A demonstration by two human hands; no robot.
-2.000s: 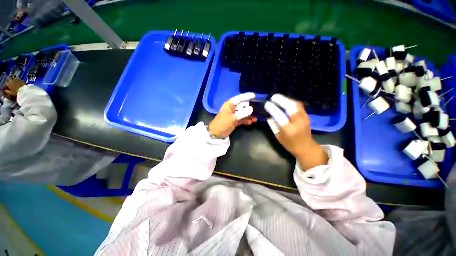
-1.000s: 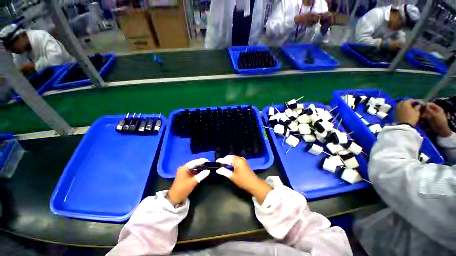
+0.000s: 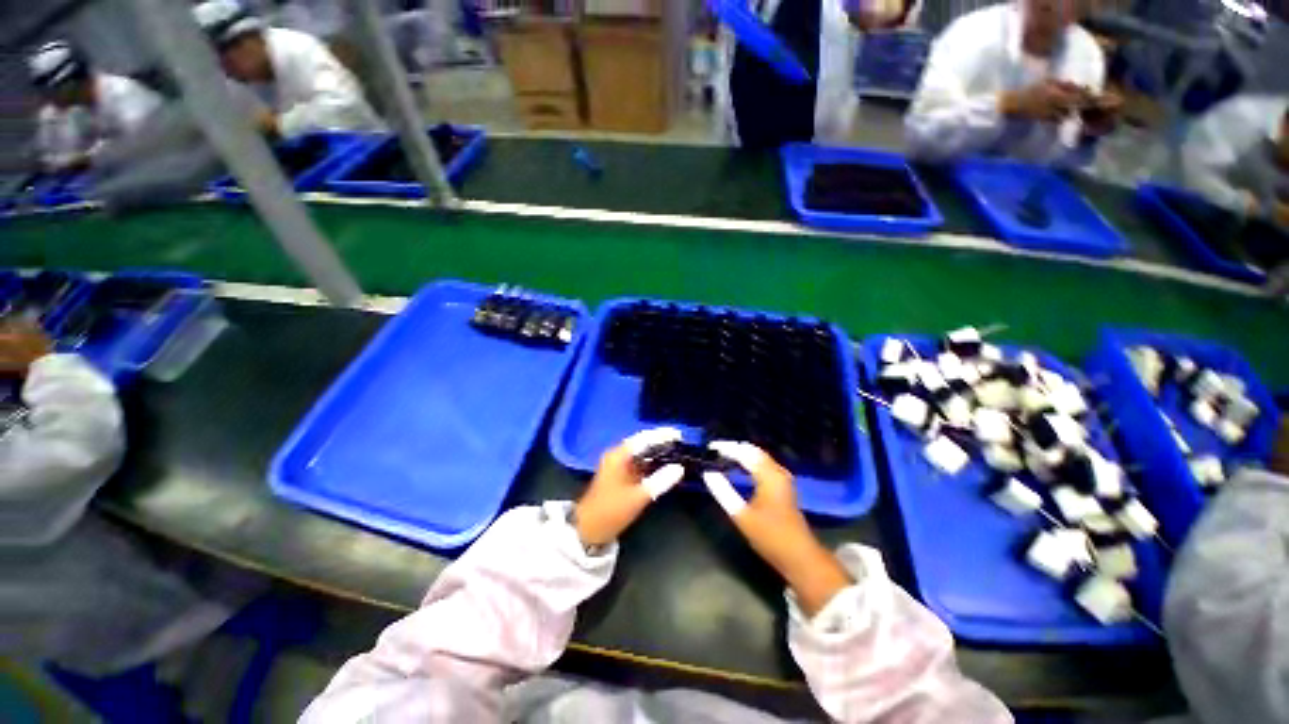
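Observation:
My left hand (image 3: 622, 488) and my right hand (image 3: 752, 495), with white fingertip covers, hold a small dark piece (image 3: 684, 458) between them over the front rim of the middle tray. The picture is blurred and I cannot tell the piece's details. The blue middle tray (image 3: 601, 424) holds close rows of black housings (image 3: 749, 375). The blue left tray (image 3: 410, 424) has a short row of assembled units (image 3: 523, 317) at its far end. The blue right tray (image 3: 961, 559) holds a loose heap of white-and-black cores (image 3: 1011, 424) with thin pins.
A green conveyor belt (image 3: 622, 258) runs behind the trays, with a grey post (image 3: 262, 170) at the left. A neighbour's sleeve (image 3: 64, 431) and a clear box (image 3: 191, 340) are at the left, another sleeve (image 3: 1237, 594) at the right. Gowned workers sit opposite.
The view has swung; the trays now sit further right than one second ago, and the left neighbour shows again. Both hands still hold a dark piece together near the middle tray's front.

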